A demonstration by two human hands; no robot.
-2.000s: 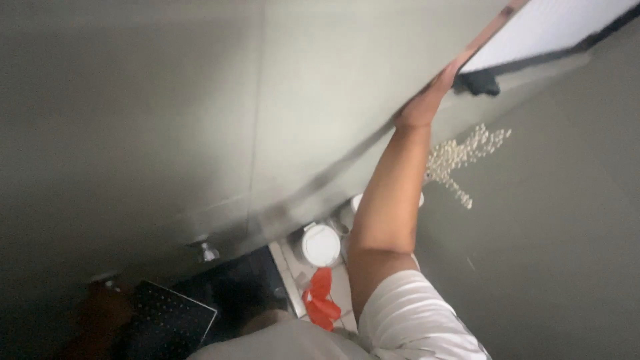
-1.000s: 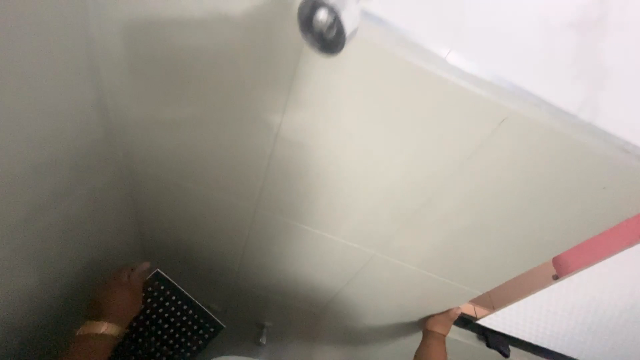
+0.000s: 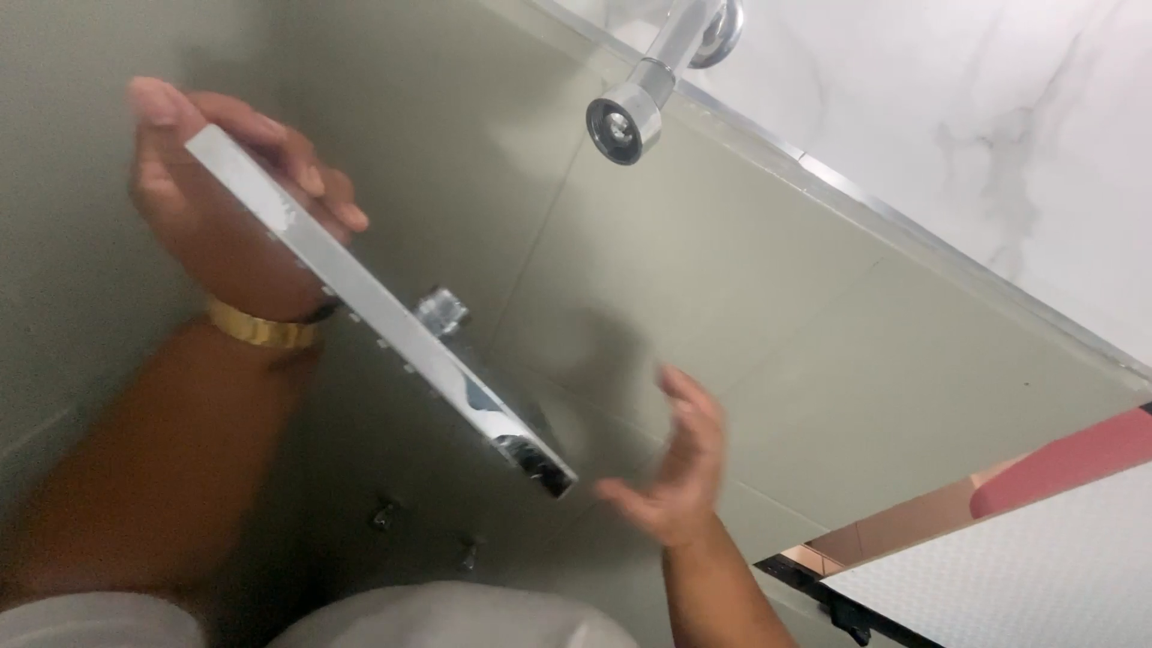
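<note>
My left hand, with a gold watch band at the wrist, grips one end of a square shower head. The shower head is seen edge-on, its nozzles facing down-left and its threaded connector facing up-right. My right hand has its fingers apart near the other end, not touching it. Above them, a chrome shower arm comes from the wall, its round end bare.
Grey-green tiled walls surround my hands, with white marbled tile above a ledge. Two small chrome fittings sit low on the wall. A white textured panel with a dark edge stands at the lower right.
The shower head has risen in my left hand from the lower left and turned edge-on. My right hand has left the edge of the white panel.
</note>
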